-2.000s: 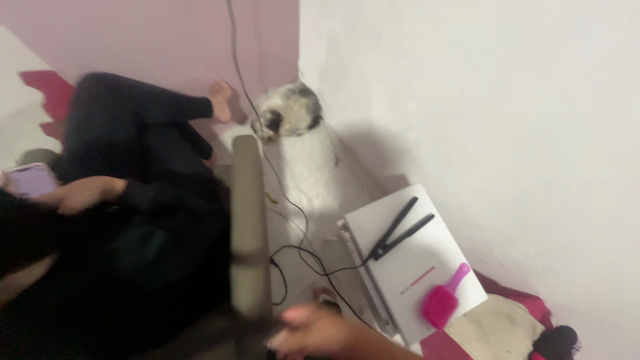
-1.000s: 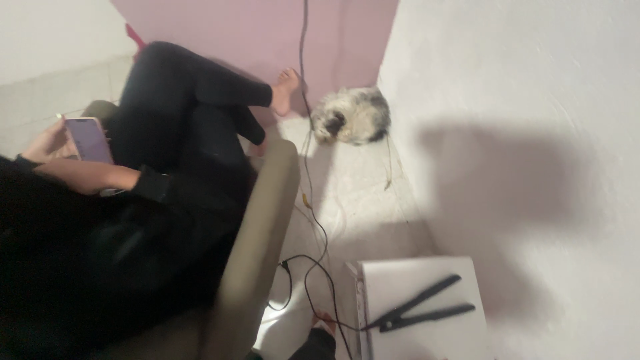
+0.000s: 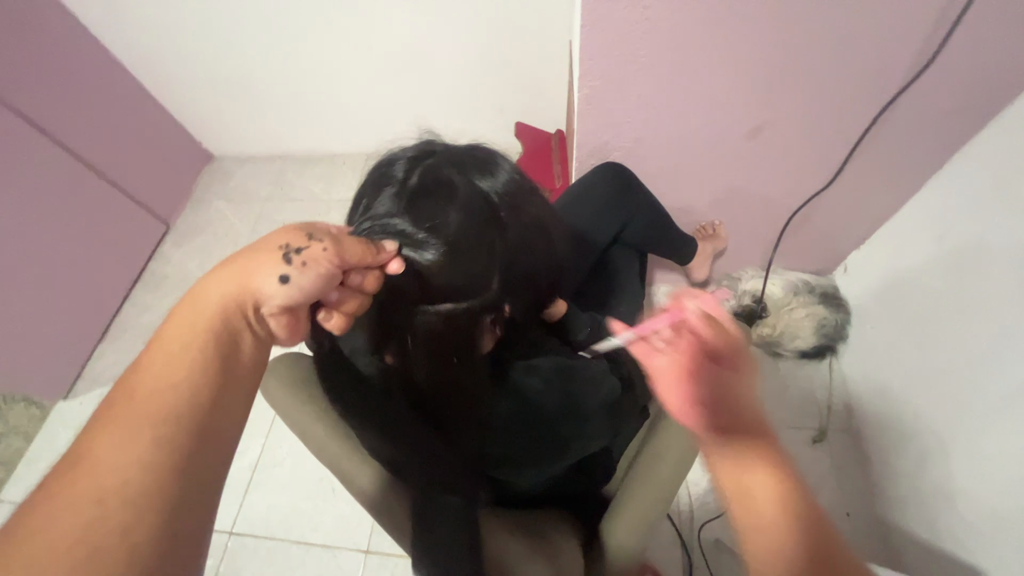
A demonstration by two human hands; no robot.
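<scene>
My left hand (image 3: 320,276) pinches a lock of black hair (image 3: 400,228) at the left side of a seated person's head, thumb and fingers closed on it. The hair is parted, with a line of scalp showing across the back. To the right of the head, my right hand (image 3: 700,360) is blurred and holds a thin pink tool with a pale tip (image 3: 628,340), whose exact kind I cannot tell. The tip points left, over the person's black top (image 3: 552,416).
The person sits on a tiled floor (image 3: 296,480) between my knees. A fluffy grey and white animal (image 3: 808,312) lies by the right wall. A black cable (image 3: 848,152) hangs in front of the pink wall, and a red object (image 3: 544,156) stands behind.
The view has swung left, and the flat iron is out of it. My left hand has come into view, holding hair. My right hand now holds the pink tool.
</scene>
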